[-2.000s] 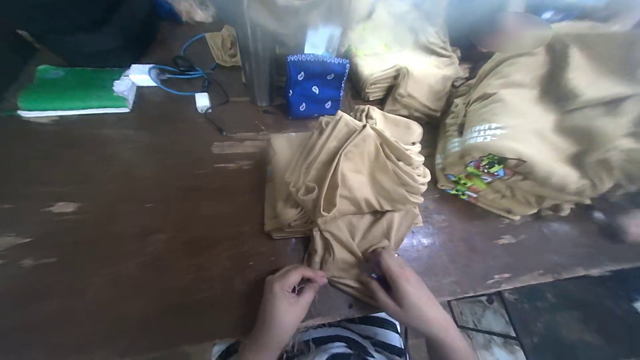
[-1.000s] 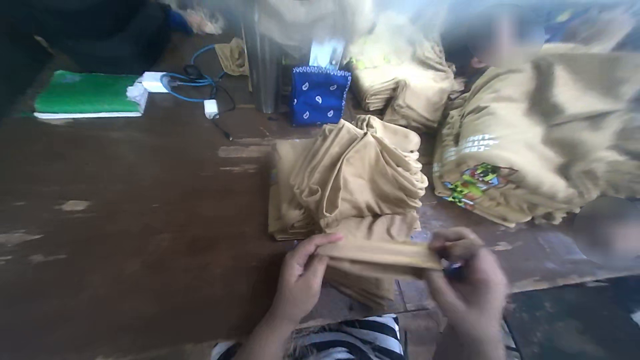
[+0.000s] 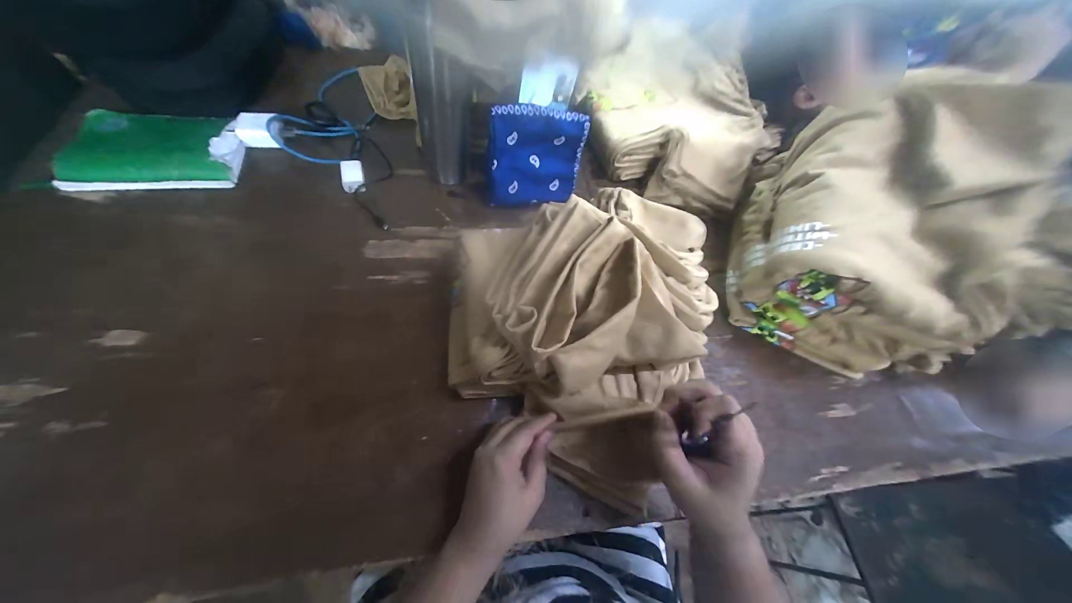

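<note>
A pile of folded tan cloth (image 3: 586, 293) lies near the front edge of the brown wooden table, its lower part spread between my hands. My left hand (image 3: 511, 461) pinches the cloth's edge between thumb and fingertips. On the other side, my right hand (image 3: 712, 444) grips the same edge; a small dark tool, perhaps thread snips, shows in its palm, with a thin tip sticking out. The cloth between the hands is drawn fairly straight. The tool's full shape is hidden by my fingers.
A heap of tan printed cloth (image 3: 888, 226) lies at right, another folded stack (image 3: 678, 126) behind. A blue paisley cloth (image 3: 536, 155) stands behind the pile. At left are a green book (image 3: 142, 151) and a white adapter (image 3: 258, 130) with cables. Another person's blurred hand (image 3: 1017, 389) is at far right.
One second ago my hands held a strip of the cloth raised and stretched; now they are closer together, with the cloth lower. Two seconds ago both hands were down at the cloth's lower end.
</note>
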